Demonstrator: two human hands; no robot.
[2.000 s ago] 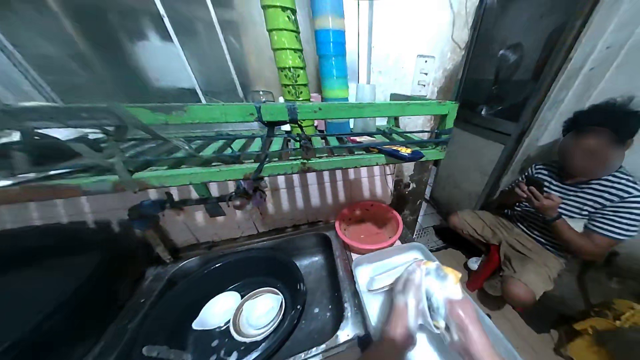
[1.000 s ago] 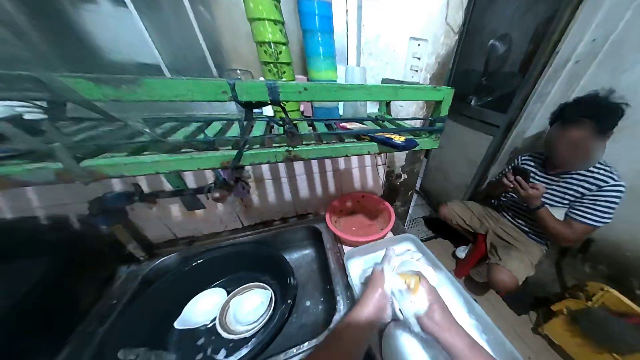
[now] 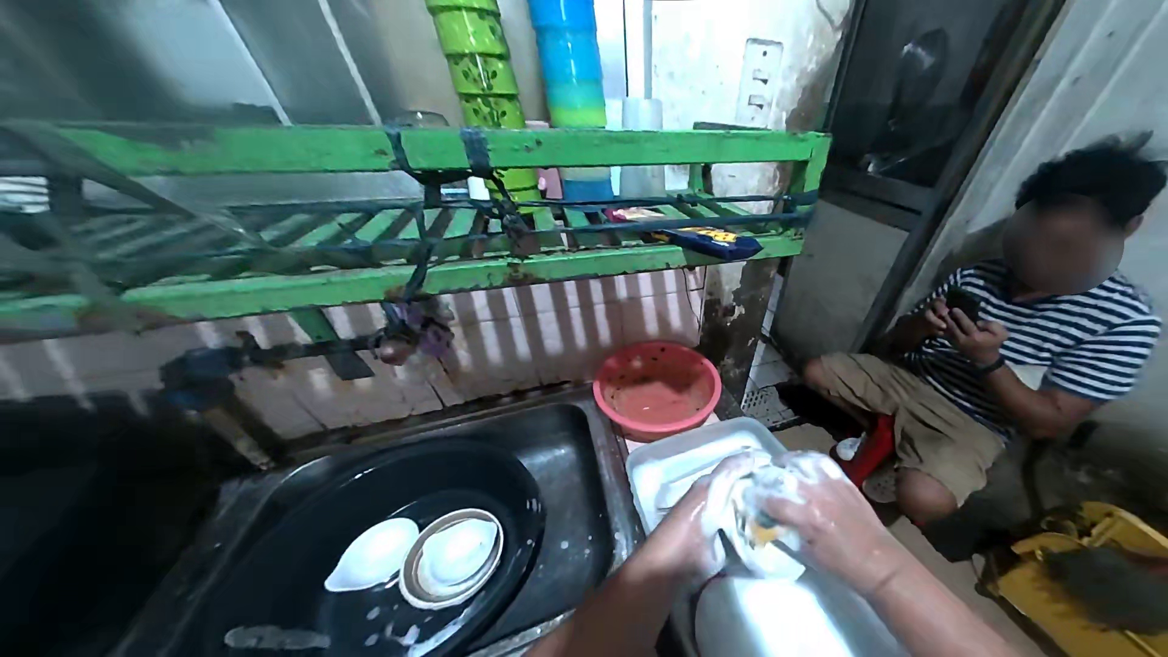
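Note:
My left hand (image 3: 707, 520), covered in suds, holds a soapy white dish (image 3: 768, 555), its kind hidden by foam and fingers. My right hand (image 3: 821, 511) presses a yellowish sponge (image 3: 762, 534) against it. Both hands are over a white plastic tray (image 3: 650, 456), just above a shiny metal pot or lid (image 3: 776, 620). In the sink at left, a black basin (image 3: 301, 520) of dark water holds a white spouted bowl (image 3: 374, 554) and a round bowl (image 3: 415, 584) with a white dish (image 3: 459, 552) inside.
A red plastic basin (image 3: 657, 392) stands behind the tray. Above the sink runs a green slatted rack (image 3: 584, 151) with stacked green cups (image 3: 479, 68) and blue cups (image 3: 568, 55). A faucet (image 3: 210, 383) is at left. A person (image 3: 1031, 310) sits at right near a yellow container (image 3: 1086, 575).
My hands stay together over the tray as the dish and sponge shift between them. The metal pot or lid shows more below them. The view has dipped slightly and moved.

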